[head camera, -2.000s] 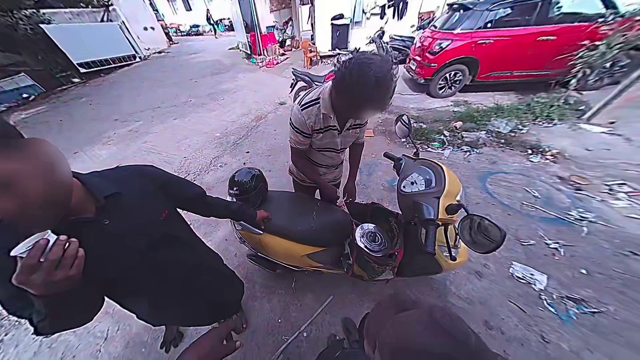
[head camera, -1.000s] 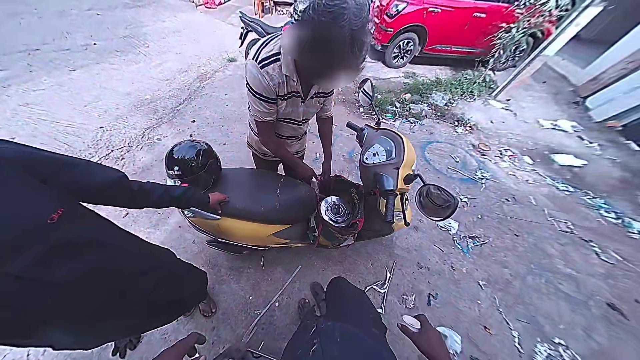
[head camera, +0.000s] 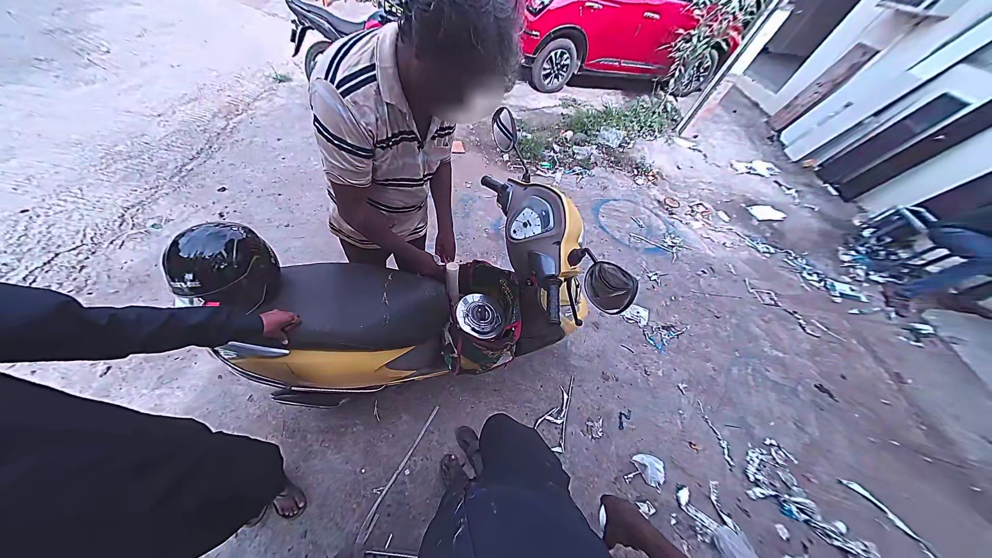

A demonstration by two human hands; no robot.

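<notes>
My right hand (head camera: 632, 527) is low in the view, right of my dark-clad legs, closed around a small white object (head camera: 602, 518) that is mostly hidden. My left hand is out of view. Beyond my feet stands a yellow and black scooter (head camera: 333, 368). A dark patterned bag (head camera: 492, 356) at its footboard holds a round metal container (head camera: 480, 316). Beside the bag is a pale upright stack or tube (head camera: 452, 280). A person in a striped shirt (head camera: 380, 147) leans over it, hands near the bag. Another person's hand (head camera: 280, 325) rests on the scooter seat (head camera: 349, 298).
A black helmet (head camera: 221, 263) sits on the seat's rear. A dark-clothed person (head camera: 116, 473) stands at the left. A long thin stick (head camera: 399, 473) and scattered litter (head camera: 790, 480) lie on the ground. Behind are a red car (head camera: 612, 35) and a motorcycle (head camera: 333, 23).
The view has swung right and closer to the scooter. The hand at the lower left a second ago is out of view. The striped-shirt person still leans over the bag.
</notes>
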